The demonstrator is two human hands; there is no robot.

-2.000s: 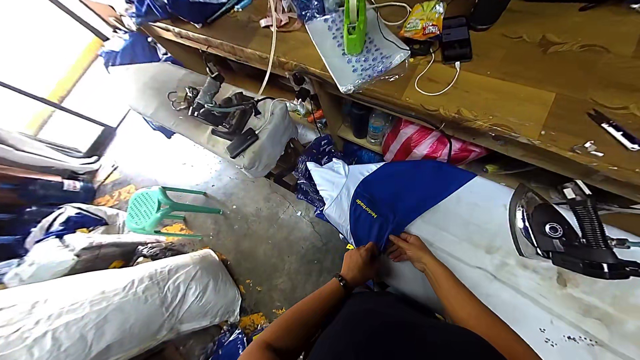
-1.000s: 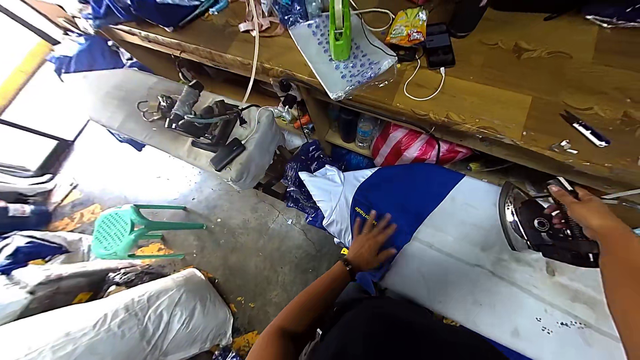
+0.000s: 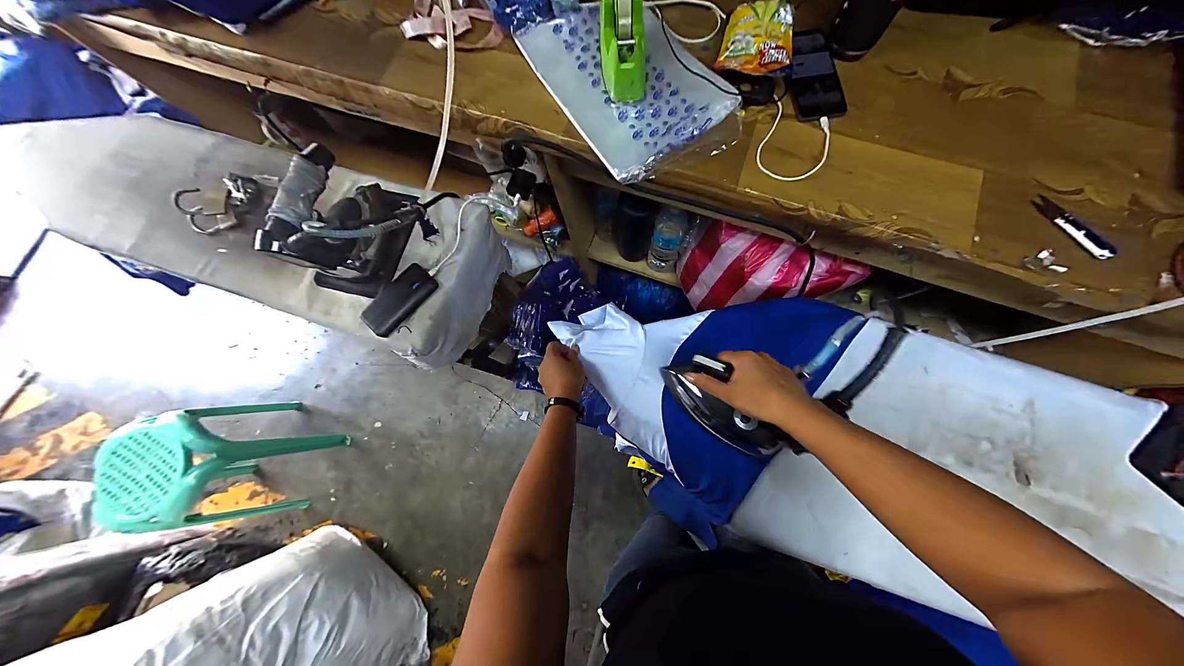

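A blue and white garment (image 3: 721, 472) lies over the end of a padded ironing board (image 3: 971, 416). My right hand (image 3: 763, 388) grips the handle of a steam iron (image 3: 717, 412), whose soleplate is on the blue part near the white panel. My left hand (image 3: 561, 372) is closed on the far left edge of the white fabric (image 3: 615, 347) and holds it out beyond the board. The iron hides part of the blue cloth. A hose and a dark cord run from the iron across the board.
A wooden table (image 3: 888, 185) runs behind, with a green tape dispenser (image 3: 622, 55), a phone (image 3: 814, 79) and a cutter (image 3: 1075, 227). Another ironing board (image 3: 139, 194) at left bears a second iron (image 3: 342, 231). A green plastic stool (image 3: 143, 472) and white sacks (image 3: 277, 610) are on the floor.
My right hand has brought the iron from the right side of the board onto the blue cloth. My left hand has moved from the blue cloth to the white edge and taken hold of it.
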